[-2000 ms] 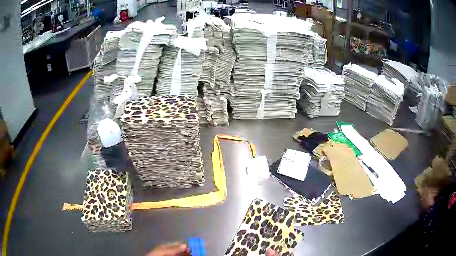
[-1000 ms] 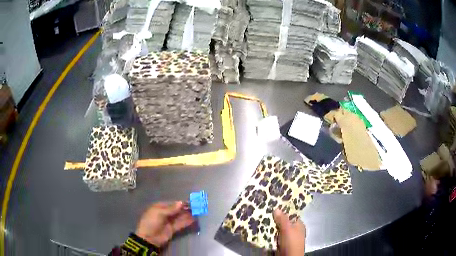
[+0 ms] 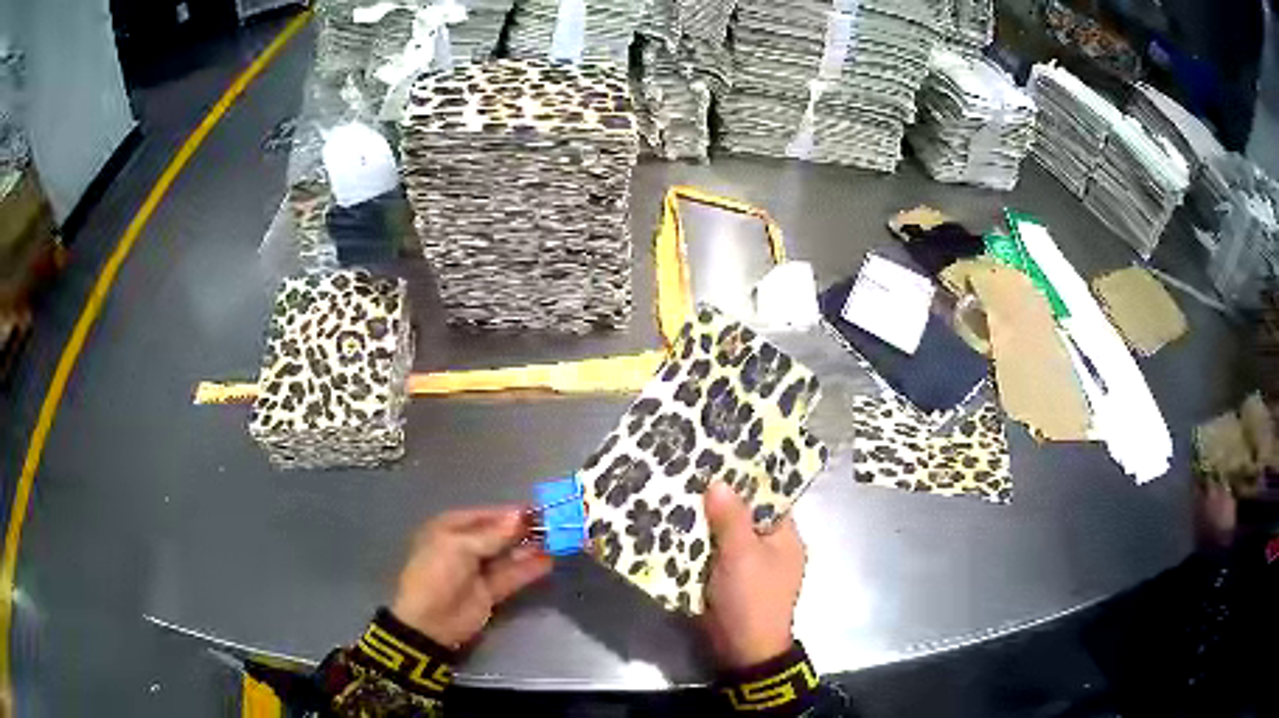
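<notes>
My left hand [image 3: 474, 564] pinches the wire handles of a blue binder clip [image 3: 561, 516], which sits at the left edge of a leopard-print bundle [image 3: 708, 449]. My right hand [image 3: 755, 568] holds this bundle from its lower right side, thumb on top and fingers hidden underneath. The bundle is tilted, leopard face up, above the table. Whether the clip's jaws are closed on the fabric is hard to tell. A short stack of leopard panels [image 3: 331, 368] stands at the left, and a tall stack [image 3: 522, 211] stands behind it.
Orange tape [image 3: 540, 376] runs across the grey table [image 3: 491, 645]. A loose leopard swatch [image 3: 930, 449], a white slip on dark fabric [image 3: 888, 300] and tan scraps [image 3: 1035, 351] lie at right. Bound grey-white bundles [image 3: 828, 84] stand behind. Another person's hand [image 3: 1217, 508] shows at far right.
My right hand has lifted the leopard bundle up and left, off the table beside the swatch. The blue clip in my left hand now meets the bundle's edge. The view has tilted down.
</notes>
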